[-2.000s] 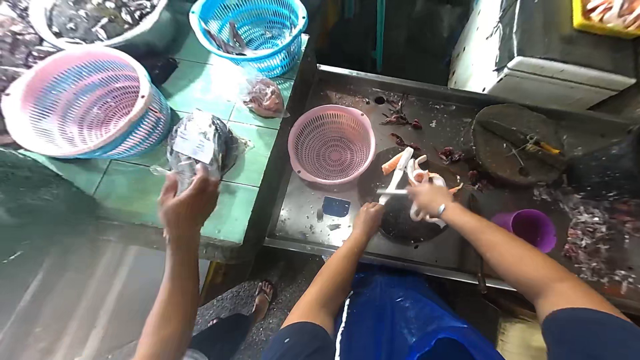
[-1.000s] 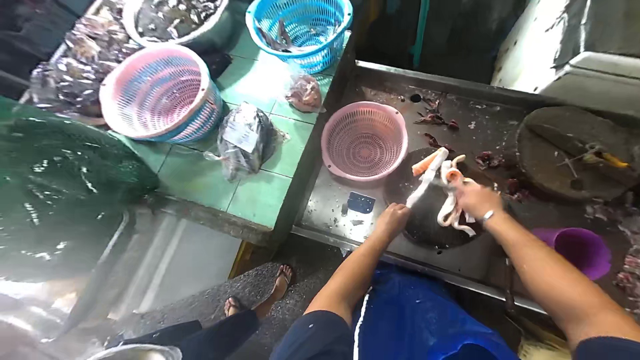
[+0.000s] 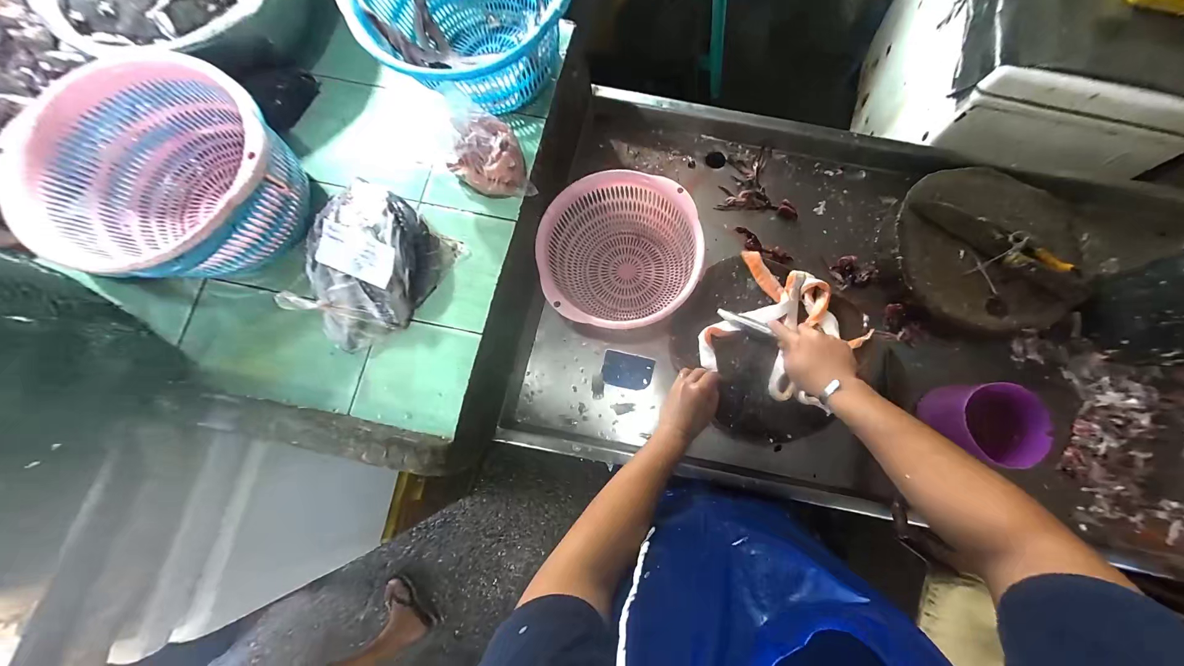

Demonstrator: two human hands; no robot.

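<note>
Long white and orange strips of fish flesh (image 3: 794, 294) lie in loops on a dark round chopping board (image 3: 754, 402), which rests in a metal tray. My right hand (image 3: 814, 359) is closed around a knife (image 3: 746, 322), its blade pointing left over the strips. My left hand (image 3: 691, 403) is at the board's left edge, fingers closed on the lower end of a white strip (image 3: 707, 351). Just up and left of the board stands a pink plastic colander (image 3: 622, 250) with nothing in it. A purple plastic container (image 3: 988, 424) is to the right of my right wrist.
Another round board (image 3: 990, 250) holds a yellow-handled tool (image 3: 1053, 260). Fish scraps (image 3: 1124, 425) cover the tray's right side. On the green-tiled counter (image 3: 268, 342) at left are stacked baskets (image 3: 139, 166), a blue basket (image 3: 462, 55) and bagged fish (image 3: 361, 259). Someone's foot (image 3: 405, 615) shows below.
The white strip by my left hand, straight before, now curves down to it, and the knife lies farther left over the strips. Another person's hand, on the bagged fish two seconds ago, is gone.
</note>
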